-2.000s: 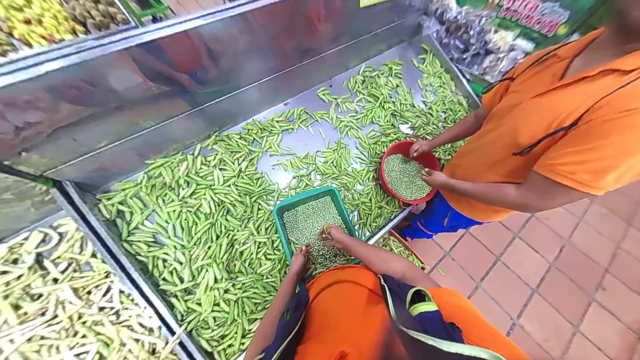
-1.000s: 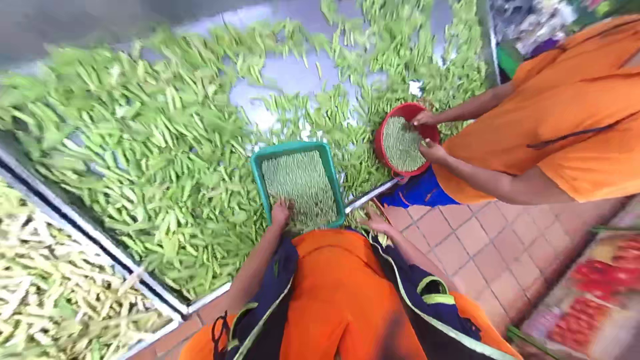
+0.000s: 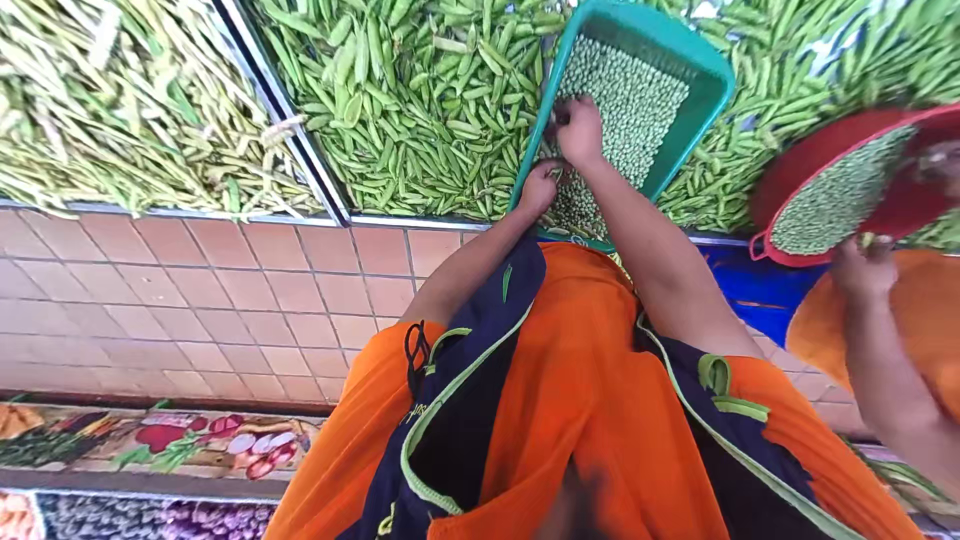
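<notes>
A green plastic tub [image 3: 694, 142] of shelled peas [image 3: 630, 97] rests at the near edge of a metal bin, in front of my body. My left hand [image 3: 541, 187] is at the tub's left rim, its fingers bent around what looks like a pea pod; its tip is partly hidden. Just above it, over the peas, my right hand [image 3: 580, 131] has curled fingers, and a dark blur hides whether it holds anything. Unshelled green pea pods [image 3: 420, 112] lie around the tub.
At the right, a co-worker's hand [image 3: 866, 266] is at a tilted red basin [image 3: 806, 157] of peas. Long pale bean pods [image 3: 135, 120] fill the bin at the left, past a metal divider [image 3: 289, 124]. Tiled floor [image 3: 262, 300] and a printed produce display edge [image 3: 187, 442] lie lower left.
My left hand was in the tub at its lower left, and my right hand was outside its right corner; both are now together at the tub's left side. The view has shifted and tilted strongly.
</notes>
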